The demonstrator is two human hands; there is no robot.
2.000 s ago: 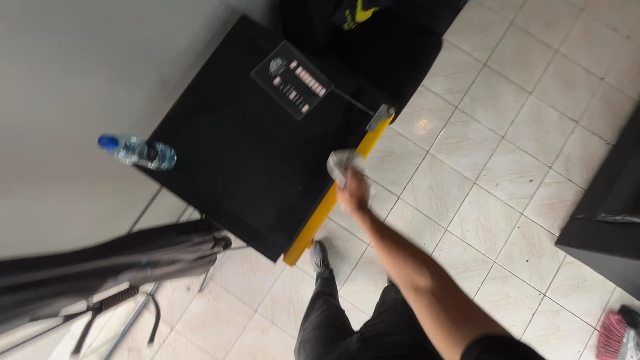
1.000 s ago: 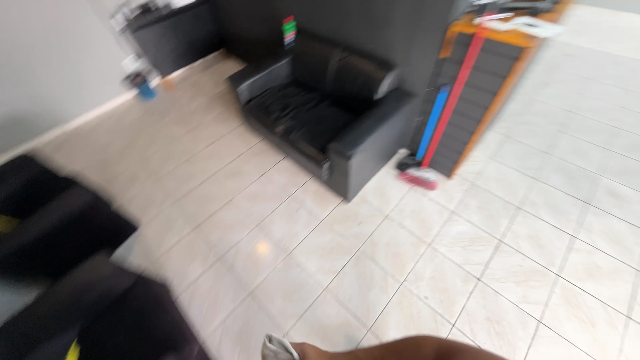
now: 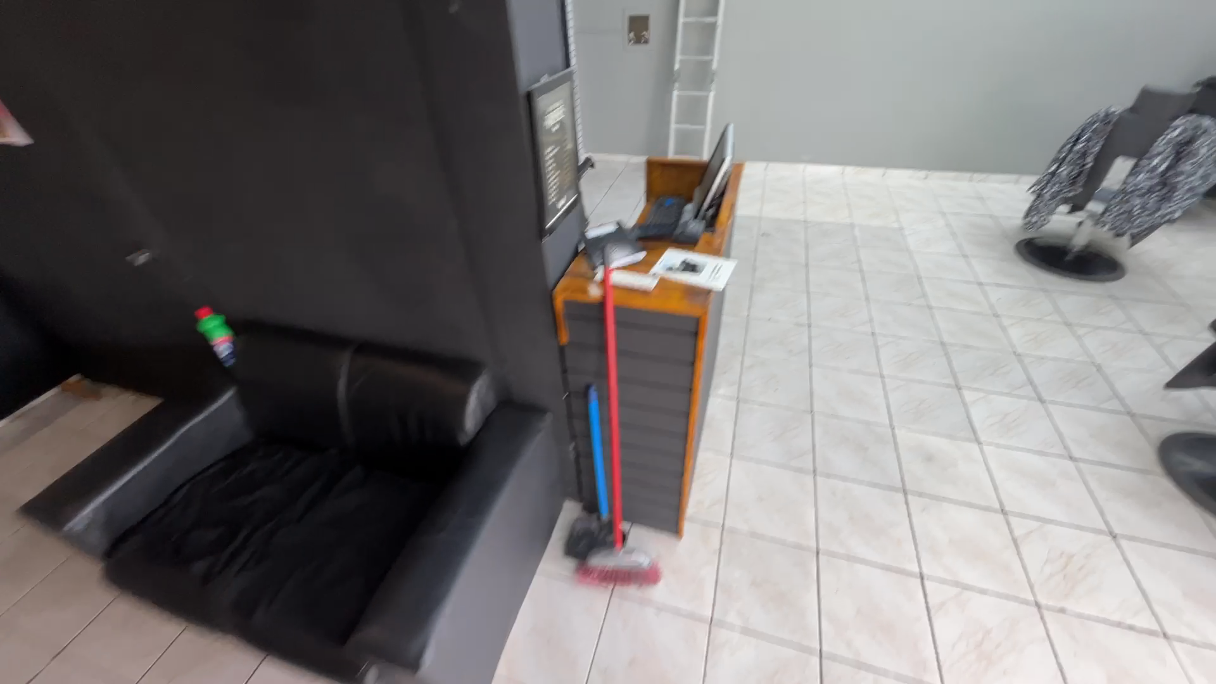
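Neither my left hand nor my right hand shows in the head view now. A broom with a red handle [image 3: 613, 408] leans upright against the end of a wood-edged counter [image 3: 632, 418], its pink bristles on the floor. Beside it stands a blue handle [image 3: 597, 451] with a dark piece at its foot. Papers [image 3: 695, 269], a keyboard [image 3: 663, 218] and a monitor [image 3: 714, 176] are on the counter top. A green bottle with a red cap [image 3: 216, 333] stands behind the black armchair [image 3: 446, 560] at the left.
A black wall [image 3: 380, 171] with a framed sign [image 3: 556, 150] runs behind the armchair. A white ladder [image 3: 694, 81] leans on the grey wall. Salon chairs, one draped with a patterned cape [image 3: 1164, 176], stand at the right on the tiled floor [image 3: 855, 456].
The view has swung far from the black table to the armchair and counter. My right hand, seen earlier holding a pale cloth-like thing, has left the view.
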